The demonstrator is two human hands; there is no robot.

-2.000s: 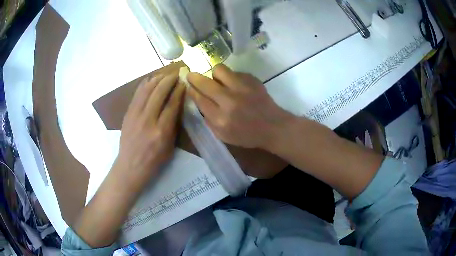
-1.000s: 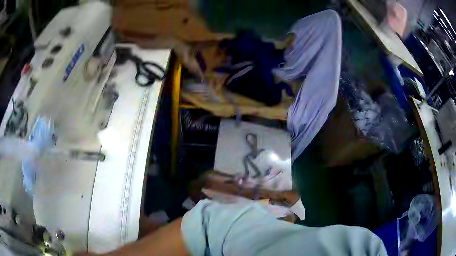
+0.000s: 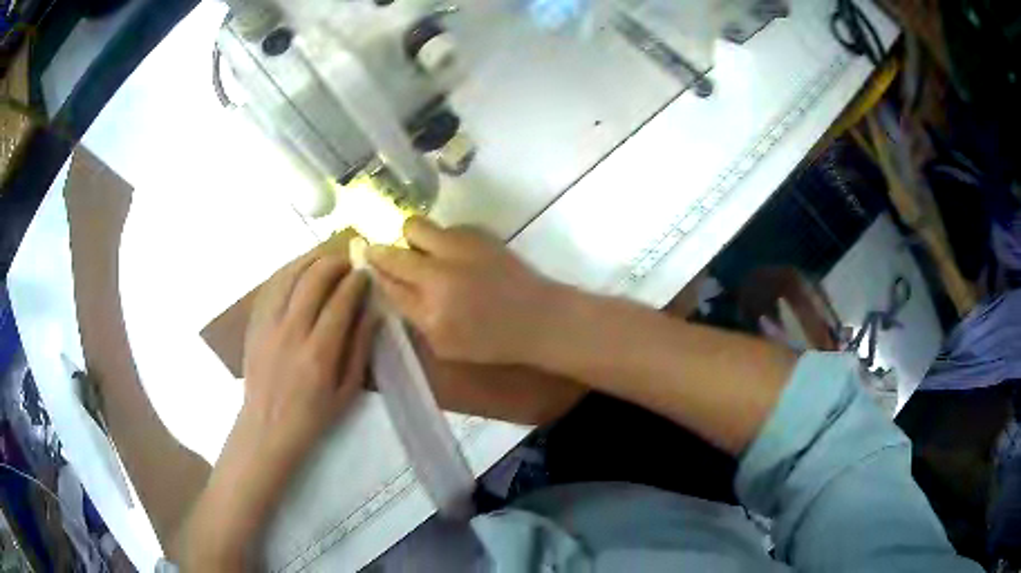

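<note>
A brown cut piece lies on the white table with its front end at the lit needle area of the sewing machine. A pale strip lies over it and hangs toward my lap. My left hand lies on the brown piece, fingertips at the strip's upper end. My right hand pinches the strip's upper end beside the presser foot area. The needle is lost in the glare. A second brown cut piece lies flat at the left.
A slim pointed tool lies beside the left brown piece. A metal bar and black-handled scissors are at the upper right. Metal scissors lie on a pale surface lower right. A printed ruler runs along the front edge.
One second ago the view was turned right, toward the scissors and hanging cloth. Now it is back on the work, with both hands at the strip, much as two seconds ago.
</note>
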